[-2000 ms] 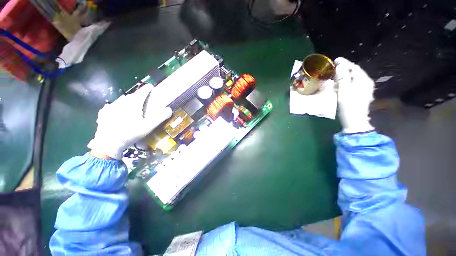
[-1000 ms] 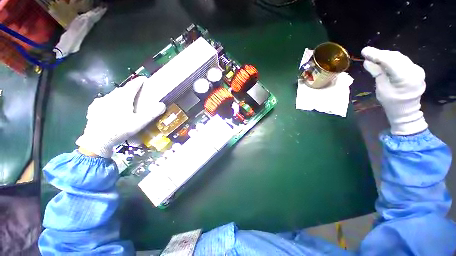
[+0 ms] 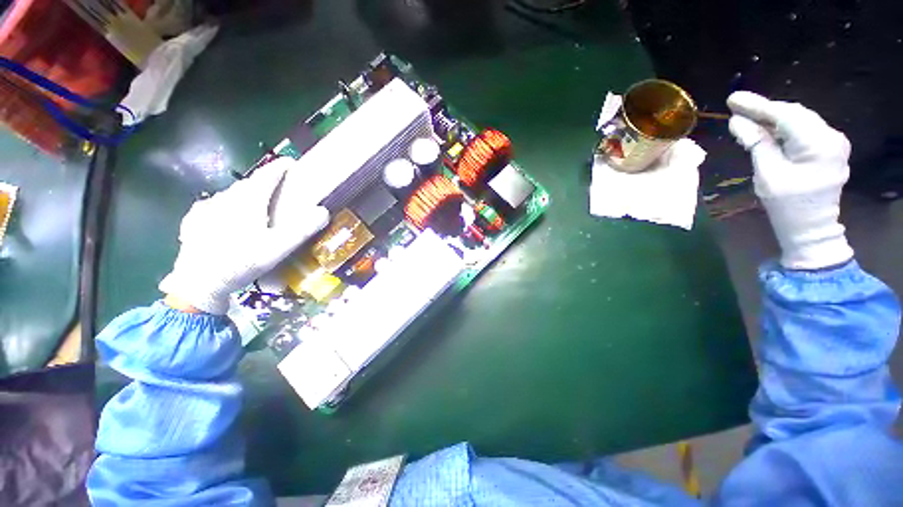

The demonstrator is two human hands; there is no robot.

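The power supply board (image 3: 371,233) lies tilted on the green mat, with white heatsinks, two copper-red chokes (image 3: 434,203) and pale-topped capacitors. My left hand (image 3: 243,236), in a white glove, rests over the board's left end, gripping it; its fingertips lie beside the finned heatsink. The metal coating cup (image 3: 657,117), amber inside, stands on a white wipe (image 3: 649,188) right of the board. My right hand (image 3: 794,158), gloved, is right of the cup and pinches the thin brown brush (image 3: 715,116), whose other end reaches the cup's rim.
The green mat (image 3: 554,347) lies under the board. A red bin or bag (image 3: 59,69) with a blue cord and a crumpled white cloth (image 3: 166,71) are at the upper left. A dark surface (image 3: 752,50) is at the upper right. Yellow floor marking shows at lower right.
My right hand has moved right, from against the cup to beyond it, and the brush now shows. Cup and wipe appear farther right. My left hand stays on the board.
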